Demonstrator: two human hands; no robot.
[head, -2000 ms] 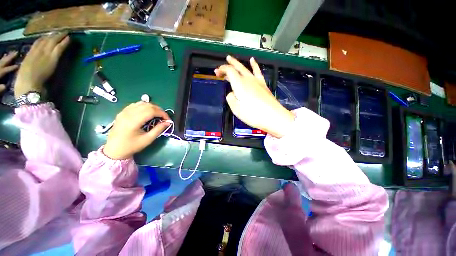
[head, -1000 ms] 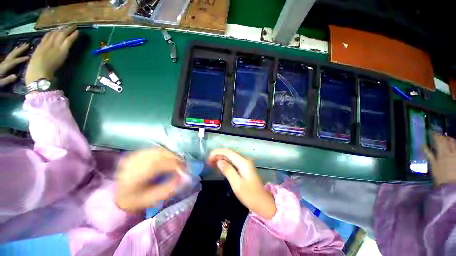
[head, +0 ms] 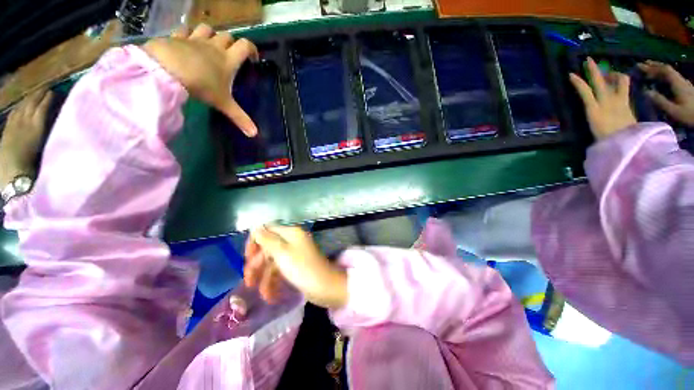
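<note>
A black tray [head: 365,164] holds several dark smartphones side by side. The leftmost smartphone [head: 264,152] has green and red buttons at its bottom. My left hand [head: 209,72] is over this phone and the tray's left end, fingers spread at the top edge and thumb over the screen. My right hand [head: 285,263] is at the bench's front edge, below that phone, with fingers curled; whether it holds anything is unclear. A small pale piece with thin strands [head: 234,308], perhaps earphones, shows over my lap. No plug shows at the phone's bottom edge.
A neighbour's hand with a wristwatch [head: 17,187] is at far left. Another worker's hands [head: 609,95] are over a second tray at right. A blue pen [head: 561,38], an orange board [head: 525,7] and a metal bracket [head: 354,6] are at the back.
My left hand has moved up from below the bench edge onto the leftmost phone. My right hand has moved left. The white plug no longer shows below the phone. The view has shifted.
</note>
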